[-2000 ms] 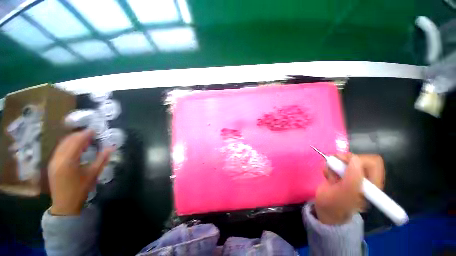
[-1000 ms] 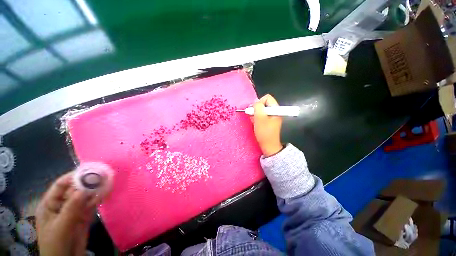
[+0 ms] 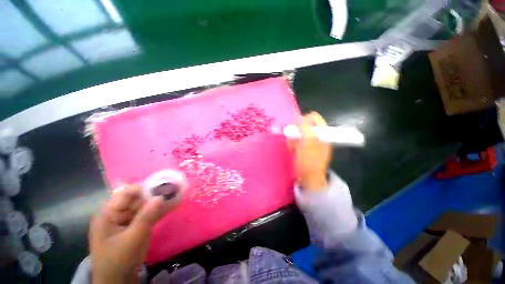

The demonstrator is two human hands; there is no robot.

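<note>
My left hand [image 3: 122, 233] holds a round toothed part [image 3: 165, 187] with a dark centre over the left side of the pink pad [image 3: 266, 177]. My right hand [image 3: 313, 152] holds a white pen screwdriver [image 3: 340, 136] at the pad's right edge. The driver is blurred and its thin tip cannot be made out. Dark red screws [image 3: 243, 123] lie in a pile on the farther part of the pad, with a smaller group to its left. Silver screws [image 3: 213, 182] lie in the nearer pile.
Several white toothed parts [image 3: 40, 237] lie at the far left. A green conveyor belt [image 3: 221, 33] with a white rail [image 3: 183, 83] runs behind. A clear bag [image 3: 387, 69], a cardboard box [image 3: 462, 75] and a red object [image 3: 470, 163] are at the right, with cartons [image 3: 443, 255] below.
Since one second ago, my left hand has moved right with the toothed part, further over the pad. My right hand and the driver sit slightly lower and further right in view.
</note>
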